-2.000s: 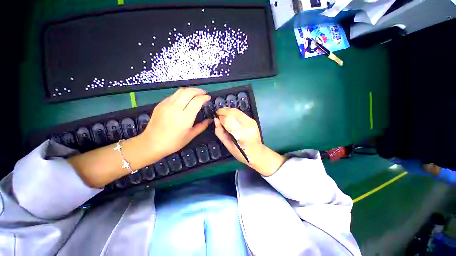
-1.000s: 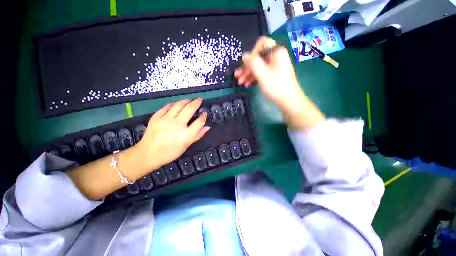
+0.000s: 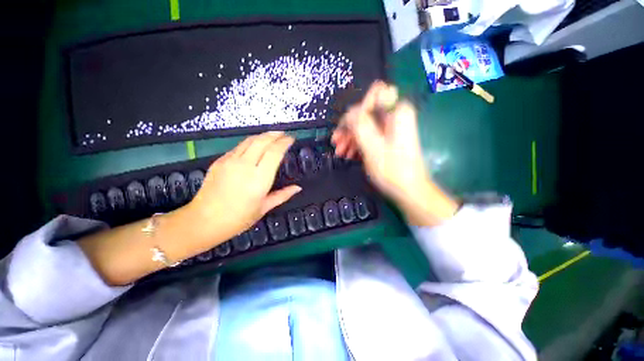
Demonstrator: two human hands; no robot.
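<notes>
A long black housing tray (image 3: 325,189) lies nearest my body with two rows of glossy black oval housings (image 3: 296,222). My left hand (image 3: 236,185) lies flat over its middle, thumb apart from the fingers, hiding some housings. Behind it is a wider black parts tray (image 3: 141,77) with a heap of tiny white parts (image 3: 272,92). My right hand (image 3: 374,130) is raised over the right end of the trays, fingers bent and blurred. Whether it holds the dark tool cannot be told.
A blue-and-white packet (image 3: 482,58) lies right of the parts tray, with a small brush-like thing (image 3: 472,84) on it. A white and grey machine (image 3: 406,22) with white cloth (image 3: 519,15) is at the top right. Yellow-green tape (image 3: 534,168) marks the green mat.
My right hand has left the upper-row housings, moved up to the parts tray's right end and come slightly back down. My left hand stays over the housing tray, fingertips slightly shifted.
</notes>
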